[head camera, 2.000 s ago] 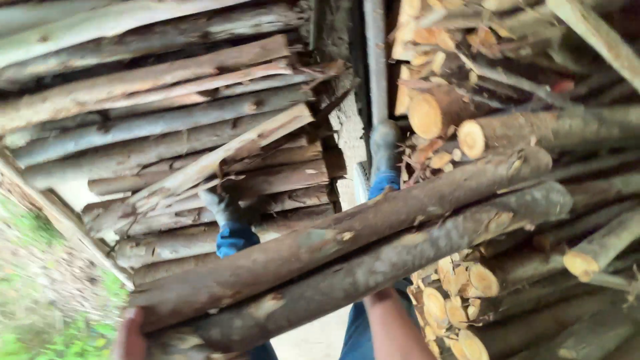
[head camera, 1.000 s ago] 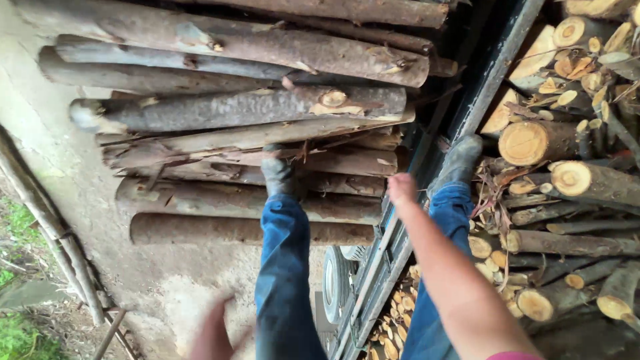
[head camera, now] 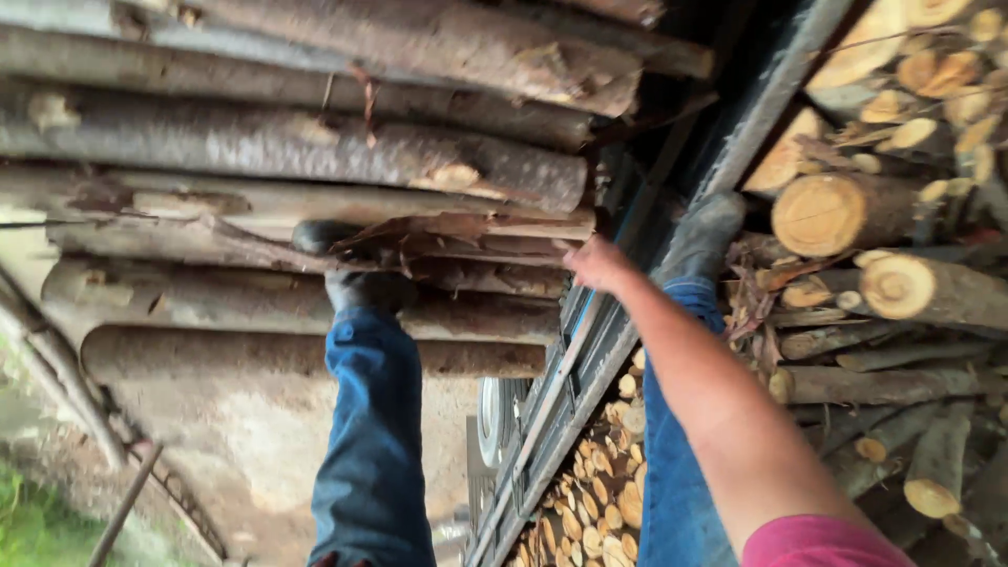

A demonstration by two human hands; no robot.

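My right hand, its arm bare below a pink sleeve, is at the right-hand ends of the logs. Its fingers are slightly spread beside the end of a split log with loose bark; contact is unclear. Strips of peeled bark lie over this log and my left boot, which rests among the logs. Above it lies a thick grey-brown log with a pale knot scar. Only a dark reddish sliver at the bottom edge may be my left hand; its fingers cannot be made out.
My right boot stands on a metal rail running diagonally between log piles. Stacked cut logs fill the right side, with more log ends below. A vehicle wheel shows beneath the rail. Poles stand at lower left.
Two seconds ago my hands carried two long logs; these are out of my hands. Since one second ago my right hand has shifted toward the log ends, and the view is closer to the logs.
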